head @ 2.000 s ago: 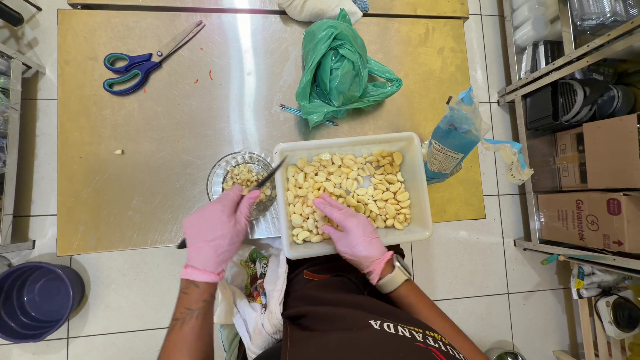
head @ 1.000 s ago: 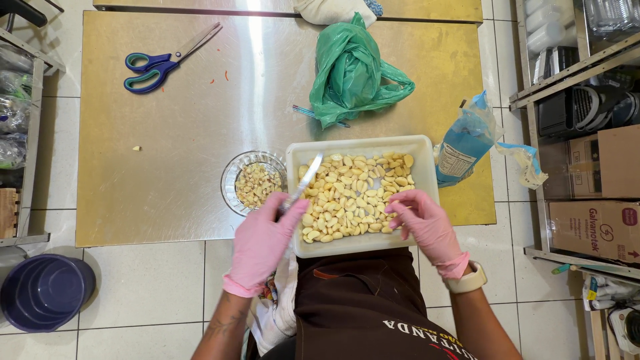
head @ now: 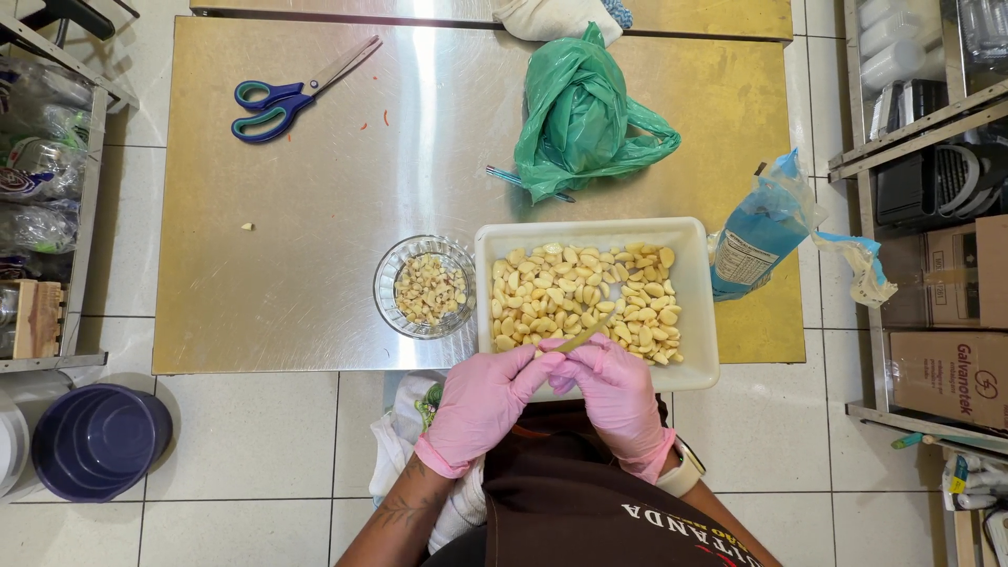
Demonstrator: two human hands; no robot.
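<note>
My left hand [head: 490, 398], in a pink glove, grips a knife whose blade [head: 584, 334] points up and right over a white plastic tray [head: 697, 315]. The handle is hidden in the fingers. Peeled garlic cloves [head: 551, 287] cover much of the tray's bottom. My right hand [head: 618, 394], gloved the same way, has its fingertips bunched together against the blade near the left hand; whether a clove is between them cannot be told. Just left of the tray, a clear glass bowl [head: 379, 287] holds small cut pieces [head: 429, 290].
On the metal table [head: 276, 299] lie blue-handled scissors [head: 276, 106], a green plastic bag [head: 579, 118] and a pen [head: 504, 175]. A blue printed package [head: 744, 248] stands right of the tray. Shelving flanks both sides; a dark blue bucket [head: 102, 441] is on the floor at left.
My hands have come together at the tray's near edge. A second ago they were apart, the left with the knife over the tray's left side, the right over its right side.
</note>
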